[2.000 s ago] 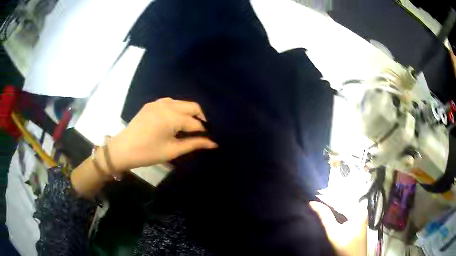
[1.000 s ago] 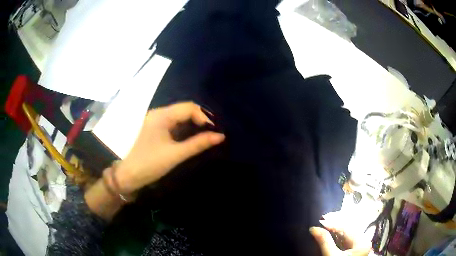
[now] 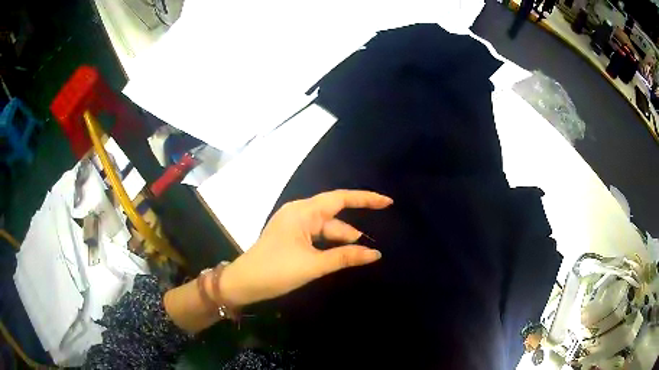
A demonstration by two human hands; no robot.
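Observation:
A large dark cloth (image 3: 433,159), black to navy, lies spread over the white table, with notched edges at its top and right. My left hand (image 3: 318,242) is over the cloth's left part, with thumb and fingers apart. A thin dark line shows by a fingertip; I cannot tell if it is a thread. My right hand is not in view. The cream-white sewing machine head (image 3: 603,311) is at the lower right, cut off by the frame, with glare at the cloth's edge beside it.
Large white paper sheets (image 3: 231,65) lie left of and under the cloth. A crumpled clear bag (image 3: 553,105) is at the far table edge. A red stool (image 3: 79,97), a yellow curved bar (image 3: 115,173) and a pile of white pieces (image 3: 54,267) are at the left.
The view has shifted, so the cloth's far end shows and the machine sits lower right. My left hand's fingers have spread wider. My right hand, the scissors and the phone have left the view.

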